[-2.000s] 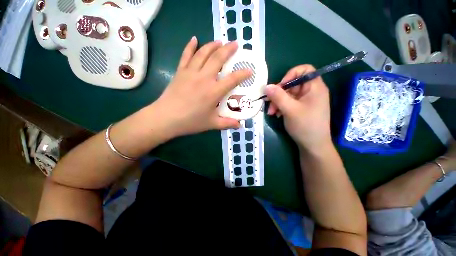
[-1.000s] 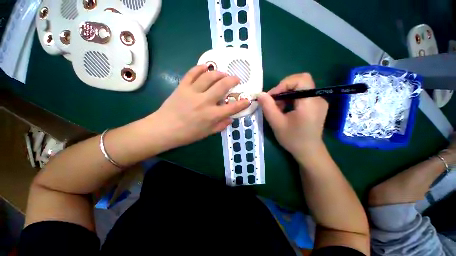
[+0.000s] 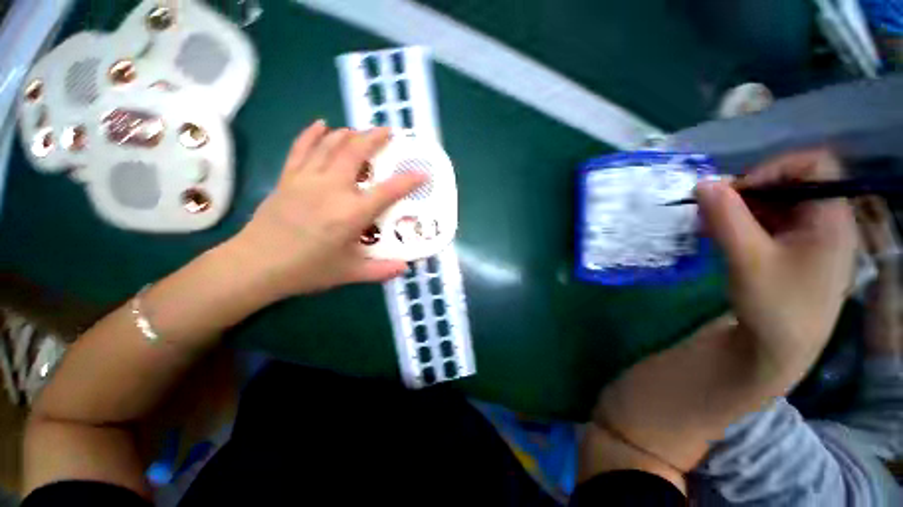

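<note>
A cream plastic housing (image 3: 436, 203) with a slotted round grille lies on the die-cut strip (image 3: 431, 342), whose dark rounded squares show above and below it. My left hand (image 3: 322, 203) is spread over the housing's left part, fingers on its face and thumb at its lower edge. My right hand (image 3: 792, 238) holds black tweezers (image 3: 792, 191), their fine tip over the tangled white rings (image 3: 634, 223) in the blue parts tray (image 3: 644, 276). The right hand is blurred; whether the tip holds a ring cannot be told.
Several cream housings (image 3: 134, 183) lie overlapped on the green bench at upper left. A pale strip (image 3: 515, 69) crosses the bench behind the tray. A grey metal post (image 3: 772, 124) stands at right. A neighbour's grey sleeve (image 3: 772, 460) is at lower right.
My right hand with the tweezers has left the housing and moved right to the ring tray. The view has shifted. My left hand stays on the housing.
</note>
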